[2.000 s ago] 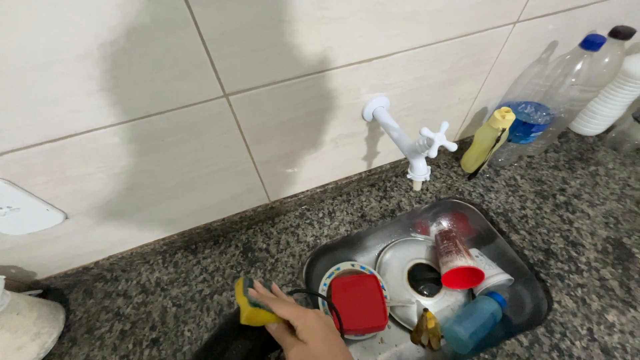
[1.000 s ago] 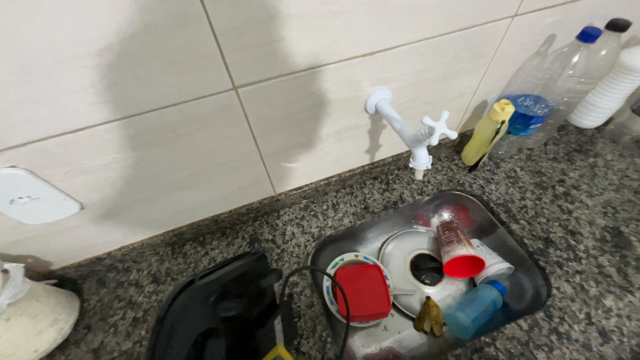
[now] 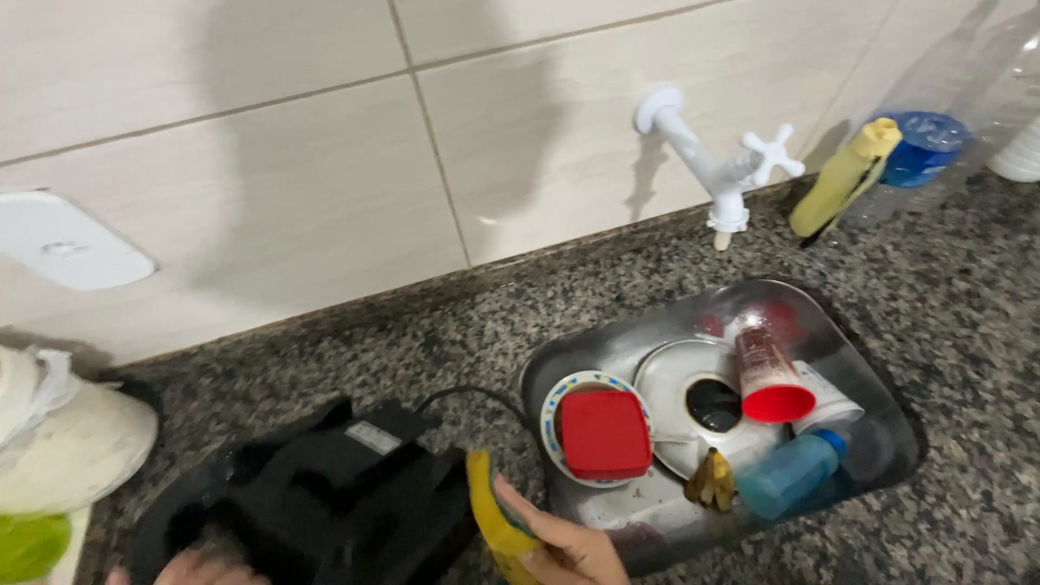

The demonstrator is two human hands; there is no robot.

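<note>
My right hand (image 3: 569,540), at the bottom centre, grips a yellow sponge (image 3: 497,520) with a darker green side, pressed near the right side of a black plastic appliance (image 3: 325,496). At the appliance's lower left my left hand (image 3: 207,565) shows only partly at the frame edge, near or on the black body; its grip is hidden. A pale label is stuck on the appliance, and a black cord (image 3: 471,390) runs from it toward the sink.
Right of the appliance, a steel sink (image 3: 881,406) holds a red square container (image 3: 606,435) on a patterned bowl, a plate, a red-rimmed cup (image 3: 768,374), a blue bottle (image 3: 792,475) and a banana peel (image 3: 712,481). Behind it are a white tap (image 3: 707,171) and yellow bottle (image 3: 845,183). A tied bag (image 3: 73,439) lies left.
The black appliance, mostly out of view before, now shows widely at lower left. My right hand with the sponge, out of view a second ago except a yellow edge, is back in view; my left hand has appeared.
</note>
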